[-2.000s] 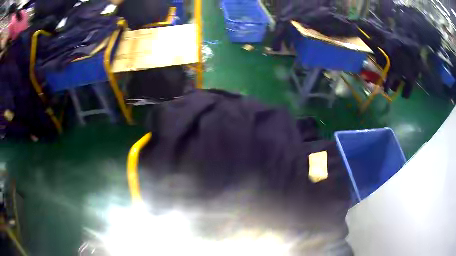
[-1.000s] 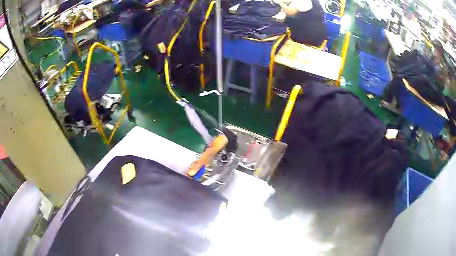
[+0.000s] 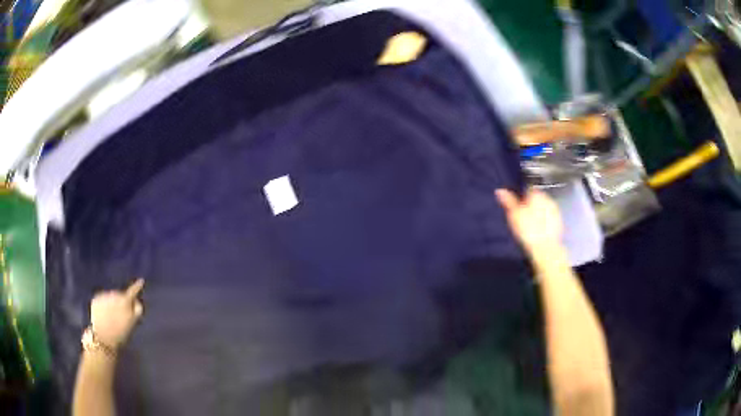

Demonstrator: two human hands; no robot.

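A dark navy jacket lies spread on the pale ironing table (image 3: 504, 61), its shinier lining (image 3: 349, 187) facing up inside a darker edge band (image 3: 162, 114). A white label (image 3: 281, 195) lies on the lining and a tan paper tag (image 3: 402, 48) on the far edge. My left hand (image 3: 115, 315) is over the jacket's left part, one finger stretched out and the others curled; blur hides whether it grips cloth. My right hand (image 3: 535, 219) is at the jacket's right edge, thumb over the cloth, seemingly pinching it.
The steam iron, with wooden handle (image 3: 569, 130), sits on its metal rest (image 3: 630, 191) just beyond my right hand. A white padded board (image 3: 97, 61) is at the upper left. Dark garments (image 3: 666, 292) and a yellow bar (image 3: 684, 165) are at the right.
The view has swung left and down from the hanging garments onto the table. The jacket now shows its lining and white label across the view. Both my hands have come into view.
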